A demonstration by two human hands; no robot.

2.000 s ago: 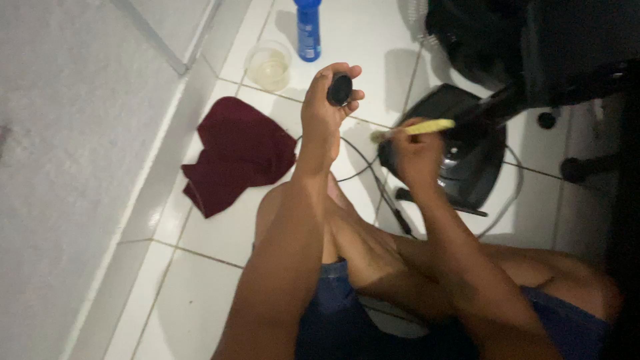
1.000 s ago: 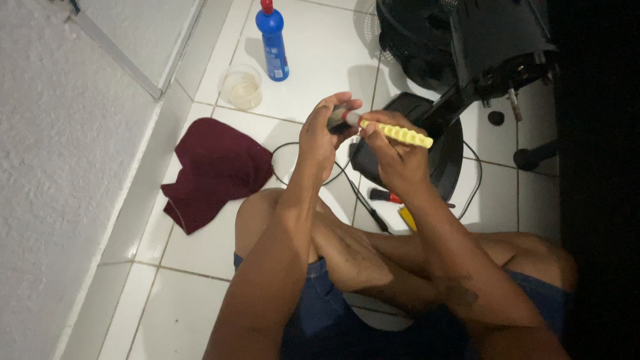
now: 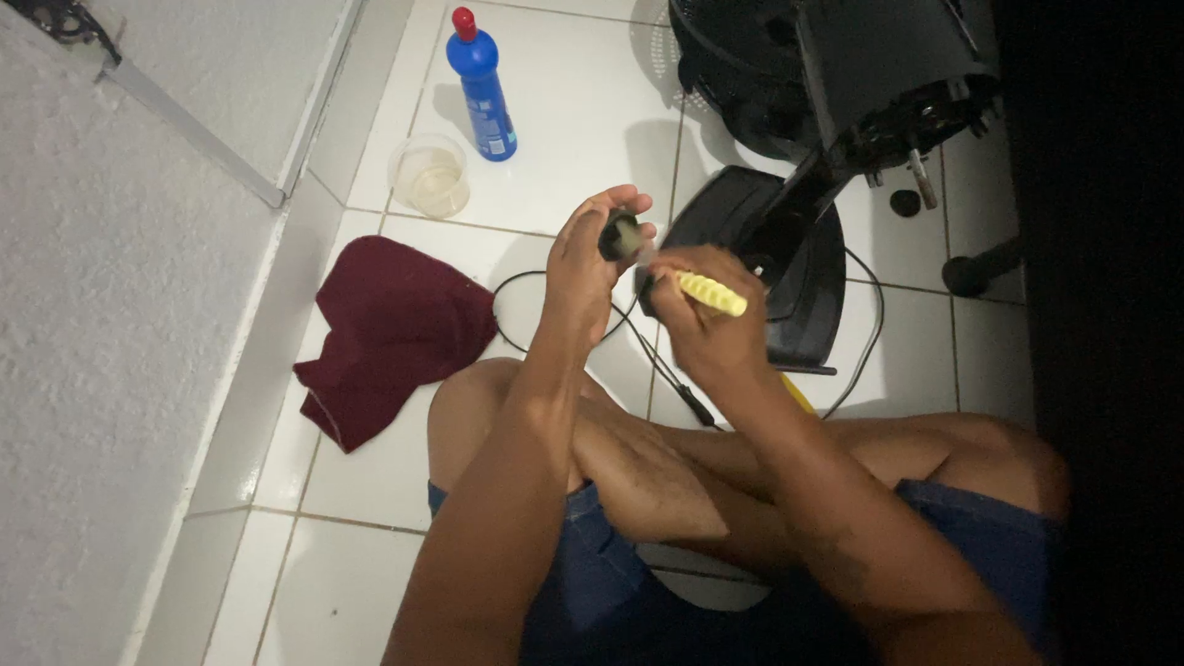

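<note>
My left hand (image 3: 587, 264) holds a small round black part (image 3: 620, 235), whose open side faces my other hand. In my right hand (image 3: 717, 310) is a brush-like tool with a ridged pale-yellow handle (image 3: 712, 292); its blurred head is at the black part. Something dark shows by the right fingers, too hidden to name. Beyond my right hand stands a black fan base (image 3: 809, 277) with its stem and motor housing (image 3: 888, 55). A maroon cloth (image 3: 398, 333) lies on the floor left of my left hand.
A blue bottle with a red cap (image 3: 486, 92) stands beside a clear plastic cup (image 3: 432, 180) of liquid. A black cable (image 3: 661, 361) loops over the tiles near my legs. A small black disc (image 3: 906, 203) lies right of the fan base. The wall runs along the left.
The yellow-handled tool has come from over the fan base to the round black part in my left hand. My two hands are now close together. The view has shifted.
</note>
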